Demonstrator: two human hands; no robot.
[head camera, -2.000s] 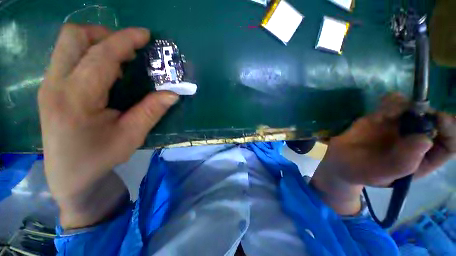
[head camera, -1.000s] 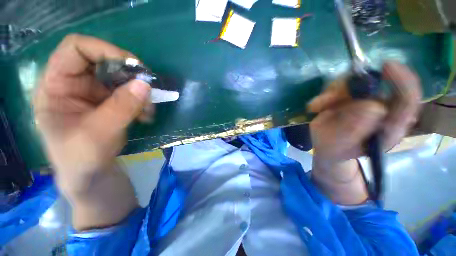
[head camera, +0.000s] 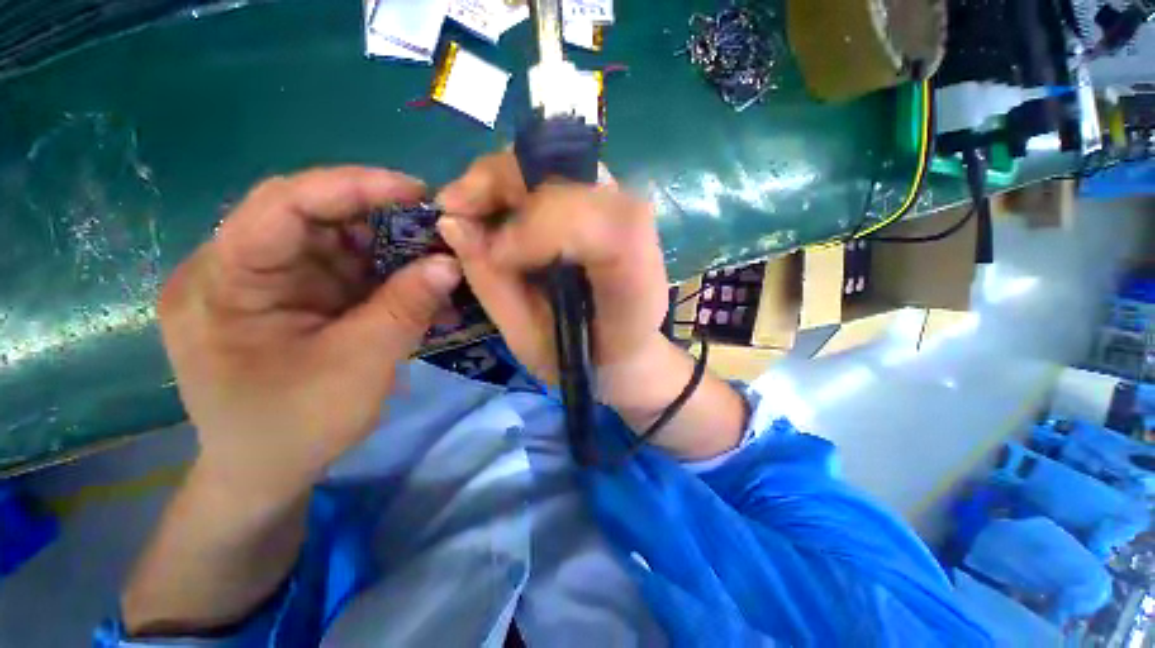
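My left hand (head camera: 298, 304) holds a small dark circuit board (head camera: 408, 238) between thumb and fingers, above the green mat. My right hand (head camera: 570, 266) grips a soldering iron (head camera: 557, 146) by its black handle. Its silver barrel points away from me and runs out of the picture's top edge, so the tip is not in view. The right thumb and finger tips meet at the board's right edge. Whether they pinch anything there cannot be told. The fingers partly cover the board.
White pouch cells with yellow tape (head camera: 470, 86) lie at the back of the green mat (head camera: 177, 152). A dark tangled pile (head camera: 735, 57) and a tan-brown round container (head camera: 865, 48) stand right of them. A yellow-green wire (head camera: 915, 177) hangs at the bench edge above open cardboard boxes (head camera: 821, 285).
My right hand has moved left with the iron to the board. My left hand has turned the board, and its white strip no longer shows. The view has swung right, showing boxes and floor.
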